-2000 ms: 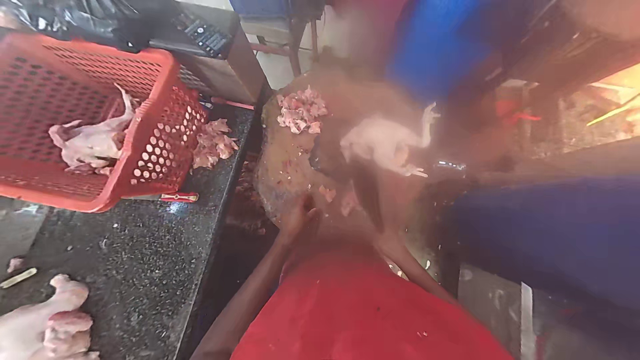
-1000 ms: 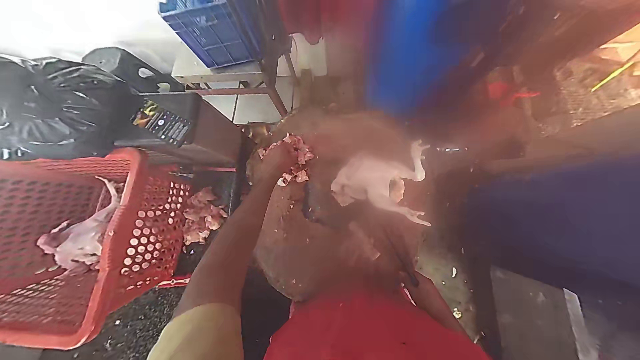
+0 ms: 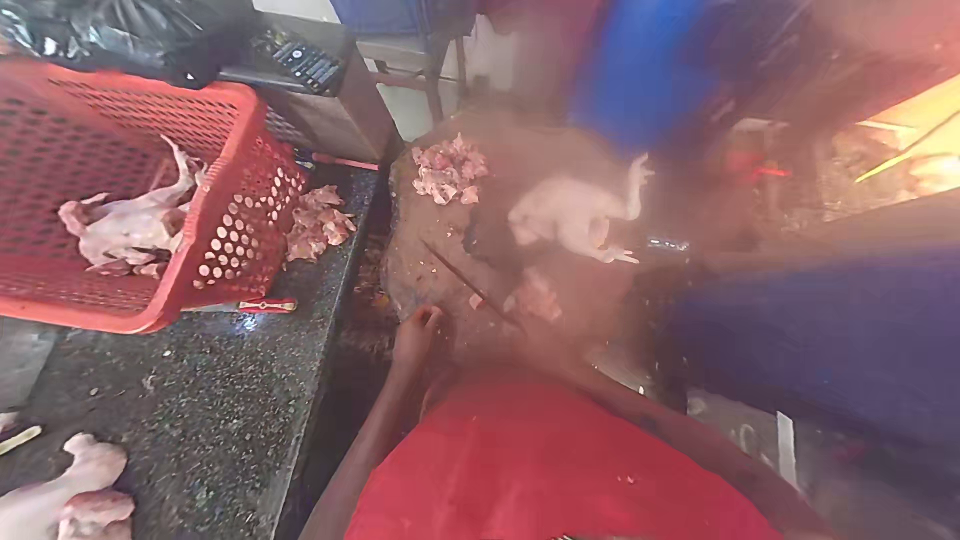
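On the round chopping block [image 3: 420,277] my left hand [image 3: 417,330] rests near the left edge, fingers curled; whether it holds anything is unclear. My right hand [image 3: 529,349], blurred, is at the near side of the block, at the near end of a long dark knife [image 3: 472,283] whose blade points up and left. Cut raw meat [image 3: 536,296] and a small piece [image 3: 476,302] lie beside the blade. A plucked whole chicken [image 3: 570,214] with feet lies farther back, on the right. A pile of chopped meat pieces [image 3: 450,169] sits at the back left of the block.
A red plastic basket [image 3: 154,307] holding another plucked chicken [image 3: 131,225] stands on the speckled counter [image 3: 210,420] at left. Chopped meat [image 3: 319,223] lies beside it, more chicken [image 3: 67,487] at the near left. A black plastic bag [image 3: 127,37] is behind. Blue cloth [image 3: 825,337] borders the right.
One second ago my left hand was at the pile of chopped meat; it has come back to the near left edge of the block. The knife blade now shows plainly.
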